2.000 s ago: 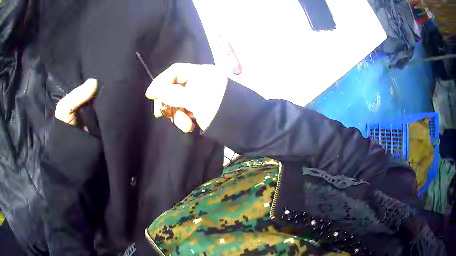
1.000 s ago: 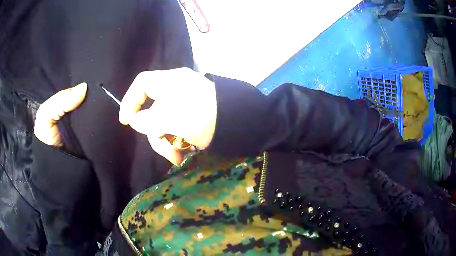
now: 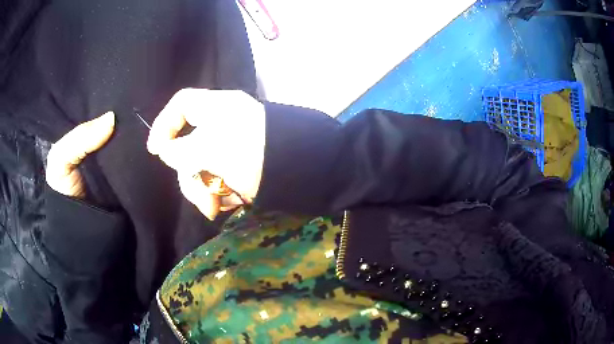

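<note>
The black garment point(image 3: 182, 47) spreads over the left half of the view, with shinier wrinkled lining point(image 3: 23, 175) at the far left. My left hand point(image 3: 79, 151) lies on the garment, thumb on top and fingers hidden behind the cloth, gripping it. My right hand point(image 3: 209, 141) is washed out by bright light. It pinches a thin needle point(image 3: 143, 120) between thumb and forefinger, its tip pointing up-left at the cloth near my left thumb. A brassy round thing point(image 3: 217, 185) shows by its curled lower fingers. Whether the needle tip touches the cloth I cannot tell.
The white table point(image 3: 336, 47) bears red-pink looped snips point(image 3: 261, 19) at its left edge. A blue basket point(image 3: 515, 111) with yellow-brown cloth point(image 3: 561, 131) stands on the blue floor point(image 3: 444, 80) at right. The camouflage top point(image 3: 262, 282) fills the bottom centre.
Since the first frame, my right hand and needle have moved down-left, nearer my left thumb. The view has shifted, and the dark rectangle on the table has left it. My left hand still holds the garment.
</note>
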